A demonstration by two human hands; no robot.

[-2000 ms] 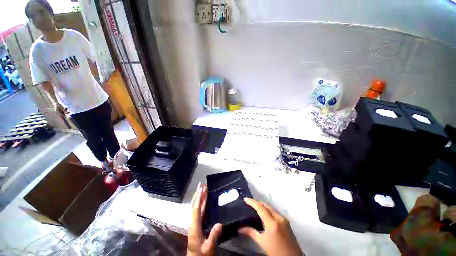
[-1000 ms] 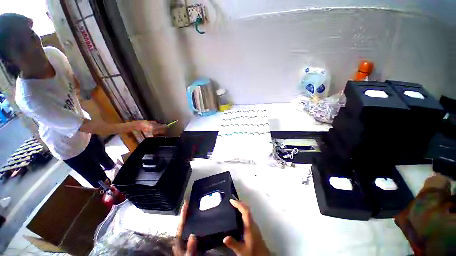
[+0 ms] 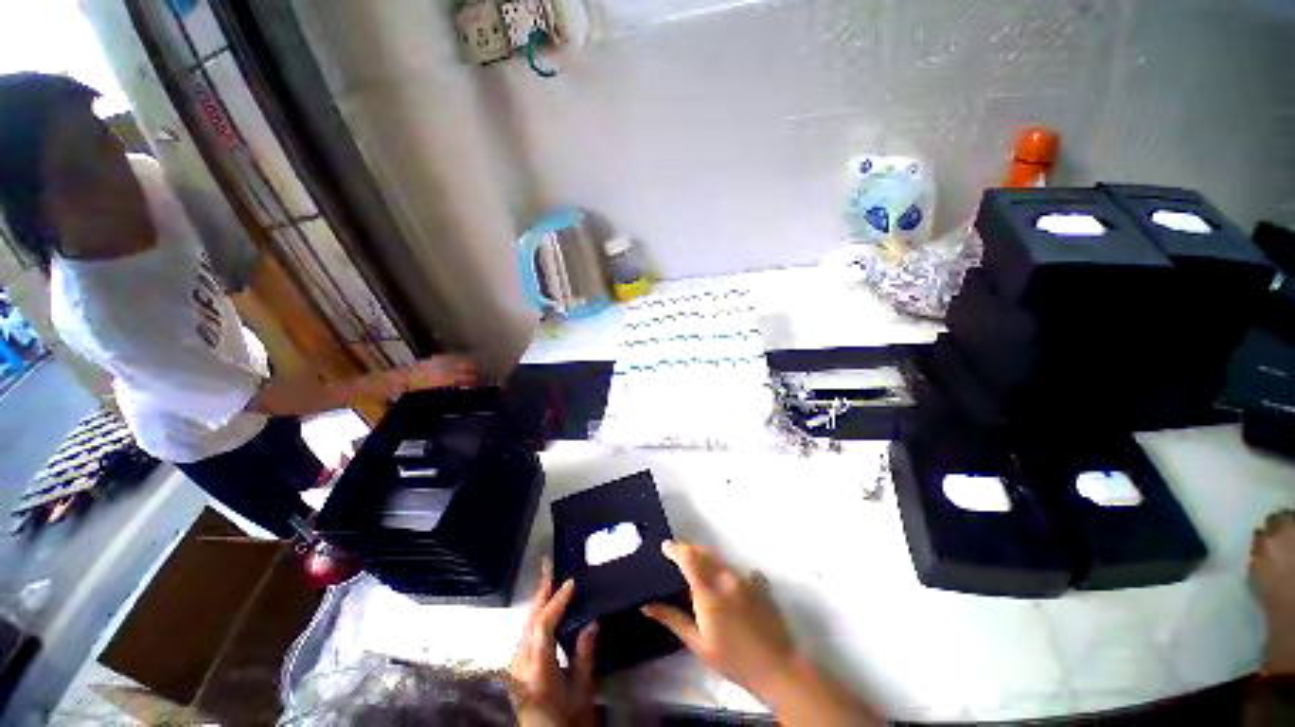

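A black box [image 3: 619, 490] with a white rounded item [image 3: 612, 543] in its middle lies in front of me near the table's front edge. My left hand [image 3: 554, 646] holds its left side and near left corner. My right hand [image 3: 724, 611] holds its right side, with fingertips on the top edge. The undersides of both hands' grips are partly hidden. A deep stack of black trays [image 3: 497, 518] stands at the left, with a raised block in the top one.
Stacked black boxes [image 3: 1051, 547] with white items stand at right. Silvery parts [image 3: 821, 412] and a white sheet-like block [image 3: 682, 391] lie behind. Kettle [image 3: 571, 270] is by the wall. A person [image 3: 156, 313] reaches to the tray stack. Another person's hand [image 3: 1274, 575] is at right. Open carton [image 3: 213, 611] at left.
The person at left has come close and now has a hand at the tray stack's far edge. The box in my hands has shifted slightly. The other person's hand at right has moved outward.
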